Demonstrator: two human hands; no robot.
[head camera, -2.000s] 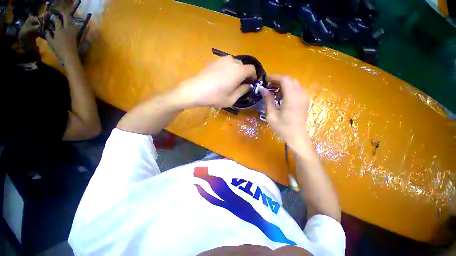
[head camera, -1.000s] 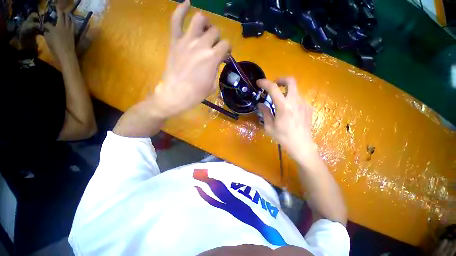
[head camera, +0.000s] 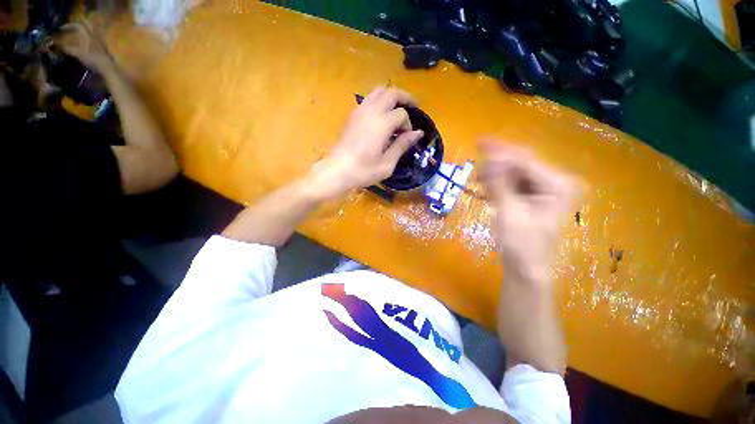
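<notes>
A black round camera housing (head camera: 432, 159) lies on the orange bench, its open top showing small white connectors (head camera: 425, 155). A silver-white bracket (head camera: 450, 189) with cut-outs sits at its lower right, with dark leads across it. My left hand (head camera: 377, 137) is on the housing's left side, fingers and thumb over the rim and opening; what its fingertips touch inside is hidden. My right hand (head camera: 530, 186) is blurred, off the housing to the right of the bracket. A thin dark lead runs toward it; whether it holds the lead cannot be told. Black flat sticks show at the housing's left.
A pile of glossy black parts (head camera: 517, 50) lies on the green surface (head camera: 675, 91) beyond the orange bench (head camera: 273, 91). Another person's arm (head camera: 137, 124) is at the left, near a crumpled clear bag (head camera: 157, 15). Small dark bits (head camera: 615, 259) lie on the bench at right.
My left hand has come down from the raised position onto the housing. My right hand has moved off the housing to the right, uncovering the bracket. The neighbour's arm has shifted.
</notes>
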